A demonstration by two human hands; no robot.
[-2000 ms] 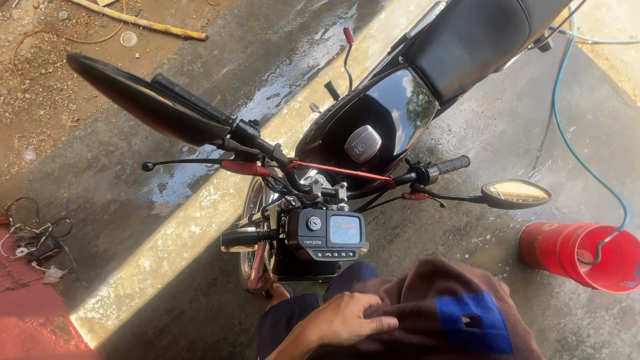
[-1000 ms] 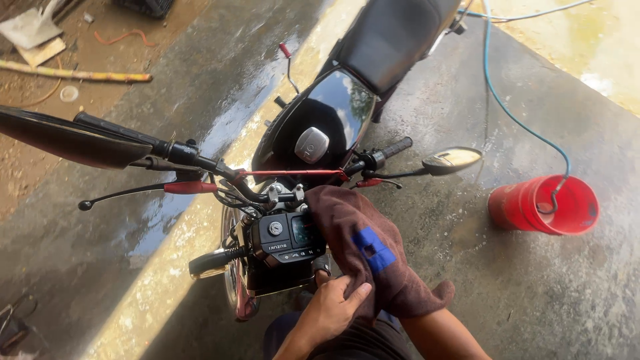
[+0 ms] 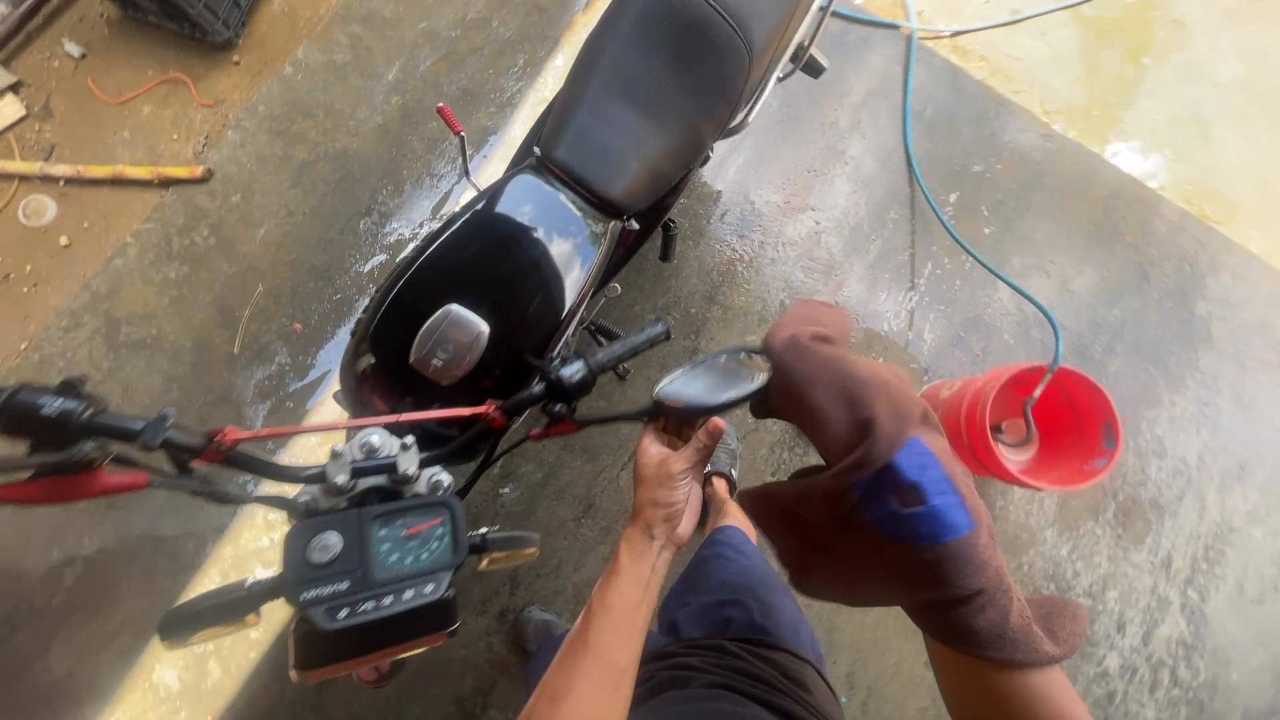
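A motorcycle's oval rear-view mirror (image 3: pixel 712 382) sticks out from the handlebar beside the black rubber grip (image 3: pixel 630 348). My left hand (image 3: pixel 672 480) holds the underside of this mirror, thumb up against its lower rim. Over my right hand, which is hidden, drapes a brown cloth (image 3: pixel 850 520) with a blue patch; its upper end touches the mirror's outer edge. The instrument cluster (image 3: pixel 375 550) lies to the left of my left forearm, and the black fuel tank (image 3: pixel 470 290) is beyond the handlebar.
A red bucket (image 3: pixel 1075 440) with a blue hose (image 3: pixel 970 255) running into it stands right of the cloth. The motorcycle seat (image 3: pixel 645 100) extends toward the top. Wet concrete surrounds the motorcycle. At the upper left, a yellowish stalk (image 3: pixel 110 172) and a black crate (image 3: pixel 205 15) lie on dirt.
Both hands and the cloth have moved right, from the instrument cluster to the mirror. My left hand has taken hold of the mirror. The view has shifted.
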